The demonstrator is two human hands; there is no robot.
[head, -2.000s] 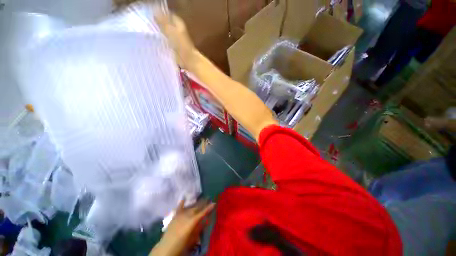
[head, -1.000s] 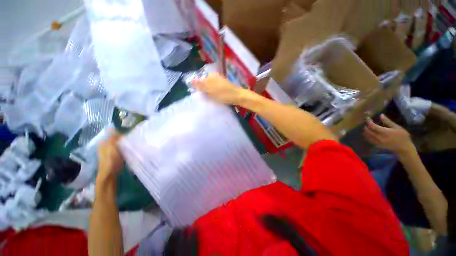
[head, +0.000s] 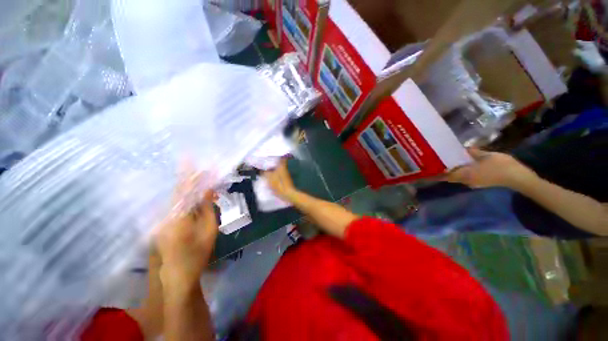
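Note:
A large clear-whitish air-column bag (head: pixel 220 110) spreads, blurred, across the left half, over the green bench (head: pixel 327 166). My left hand (head: pixel 183 230) is at its lower edge with bent fingers gripping the bag film. My right hand (head: pixel 280 181) is low over the bench, its fingers on a white piece (head: pixel 268 197) partly under the bag's edge; I cannot tell what the piece is. A small white boxy part (head: pixel 233 212) lies between my hands. Other dark and white parts beside it are mostly hidden by the bag.
Red-and-white retail boxes (head: pixel 390 148) stand in a row beyond the bench's right side. Shiny accessory packs (head: pixel 293 83) lie beside them. Another person's hand (head: pixel 490 170) holds the nearest box. A brown carton with shiny packs is at upper right. More limp bags (head: pixel 73 73) are piled upper left.
The bag in my left hand has swung up and left, away from my body. My right hand has moved off it, down to the white piece. Another person's hand has reached the nearest retail box.

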